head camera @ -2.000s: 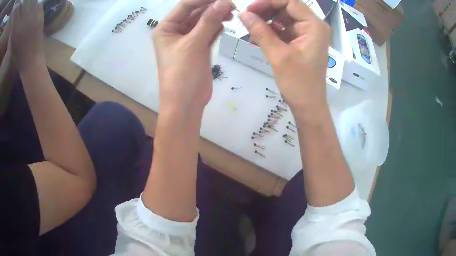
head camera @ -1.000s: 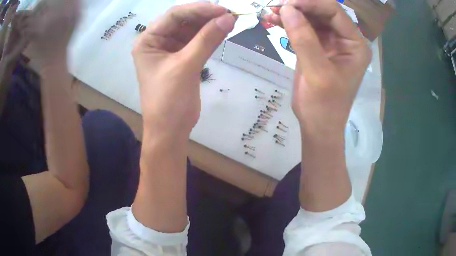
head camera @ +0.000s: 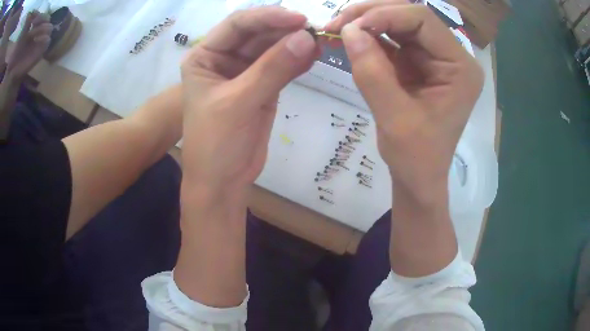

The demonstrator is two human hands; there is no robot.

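My left hand (head camera: 226,97) is raised at the upper middle, thumb and fingertips pinching a small dark piece (head camera: 312,31). My right hand (head camera: 407,90) faces it and pinches a thin yellowish pin (head camera: 331,35). The pin's tip meets or nearly meets the dark piece; whether it is inside cannot be told. A thin dark sliver also shows by my right fingers. Below, pinned pieces (head camera: 339,152) with dark heads and coppery legs lie in a slanting row on the white covering (head camera: 284,174). A single dark-headed piece (head camera: 288,117) lies left of them.
White printed cartons (head camera: 330,76) stand behind my hands. A round translucent tub (head camera: 475,171) is at the right table end. A neighbour's arm (head camera: 129,139) reaches in from the left behind my left hand. Another row of pieces (head camera: 152,35) and a round brown dish (head camera: 65,39) lie at the upper left.
My hands have come closer together and slightly lower than one second ago, bringing the pin and dark piece together. The neighbour's arm has swung right, across the table edge.
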